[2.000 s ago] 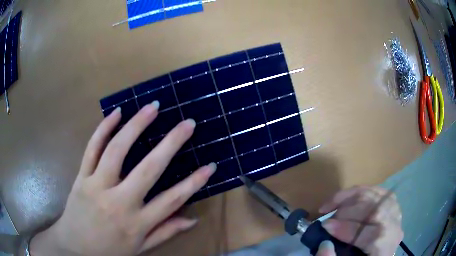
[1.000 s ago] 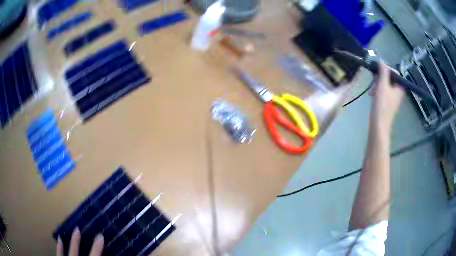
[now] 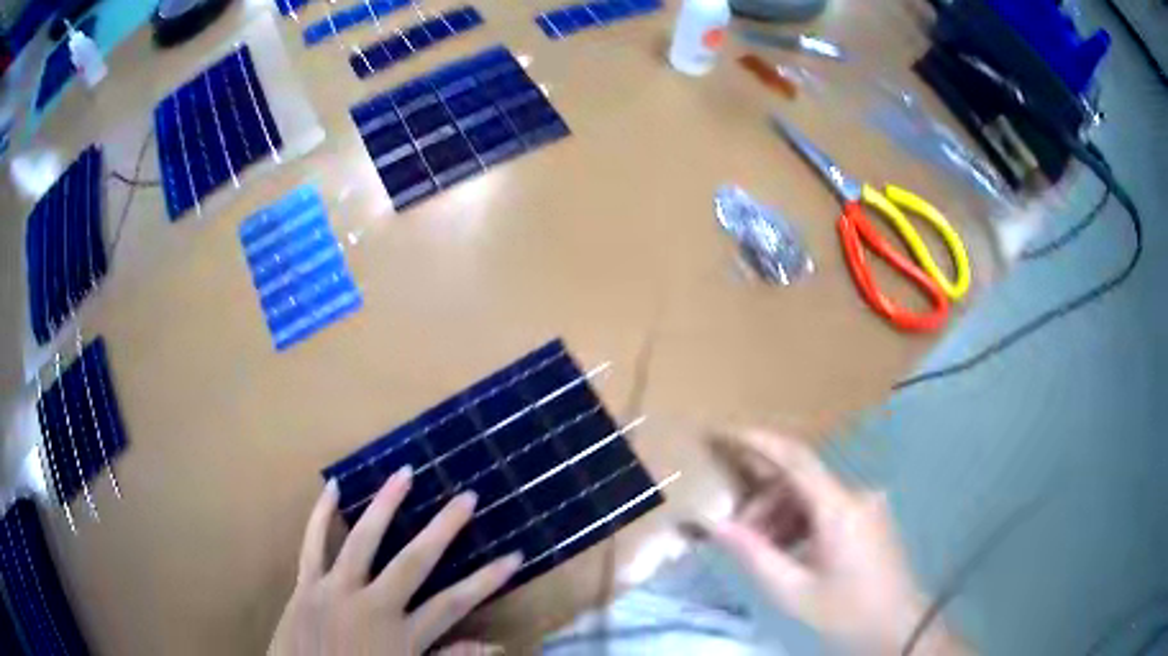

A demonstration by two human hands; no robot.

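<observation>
A dark navy solar cell piece [image 3: 551, 436] lies at the lower middle, with three silvery ribbons [image 3: 583, 442] sticking out past its right edge. My left hand [image 3: 397, 564] lies flat on its lower left part, fingers spread, and grips nothing. My right hand [image 3: 813, 538] is in the air just right of the cell, blurred, thumb and index apart. No soldering iron shows in it. A small dark spot at its thumb tip is too blurred to name.
A bright blue cell [image 3: 301, 269], a dark cell [image 3: 461, 126] and several others lie left and behind. Ribbon bits [image 3: 765, 236], scissors [image 3: 897, 256] and a white bottle [image 3: 699, 36] are at right. A dark stand [image 3: 993, 122] with cable [image 3: 1114, 282] is beyond. Grey floor lies right.
One second ago my right hand held the soldering iron at the dark stand; now it is back beside the cell without the iron. My left hand stays on the cell. The view has shifted.
</observation>
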